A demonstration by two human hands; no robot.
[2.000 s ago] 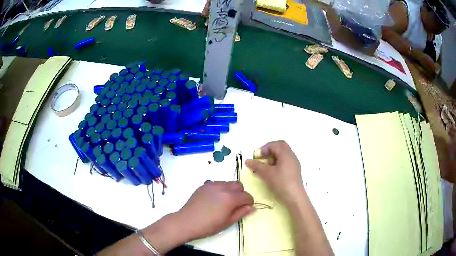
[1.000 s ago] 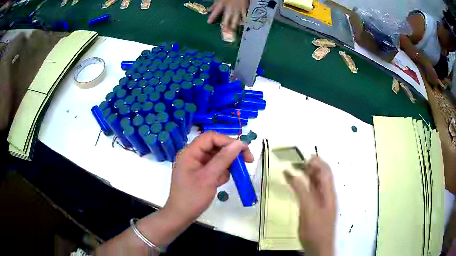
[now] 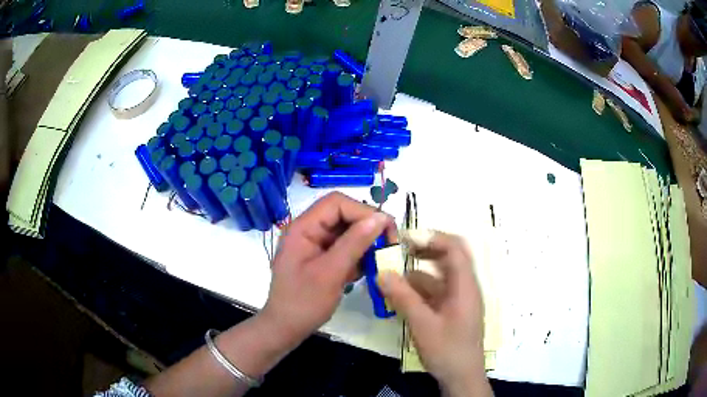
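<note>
A blue battery cell (image 3: 379, 298) hangs nearly upright, top end pinched between thumb and fingers of my left hand (image 3: 314, 260); a thin red wire rises above the fingertips. My right hand (image 3: 438, 302) holds a small pale yellow insulating paper (image 3: 389, 262) against the side of the cell, with dark edge on top. The right fingers are slightly blurred. The pale yellow adhesive sheet (image 3: 491, 318) lies flat behind and beside my right hand, partly hidden by it.
Many blue cells (image 3: 232, 147) stand clustered on the white covering (image 3: 527, 256), with several lying at their right. A tape roll (image 3: 132, 94) lies upper left. Yellow sheet stacks lie left (image 3: 66, 124) and right (image 3: 620, 279). A grey metal upright (image 3: 390, 58) and green belt (image 3: 442, 85) are beyond.
My right hand has moved left from the sheet, bringing the yellow piece onto the cell. My left hand still holds the cell. Another person's hand beyond the cells has gone from view.
</note>
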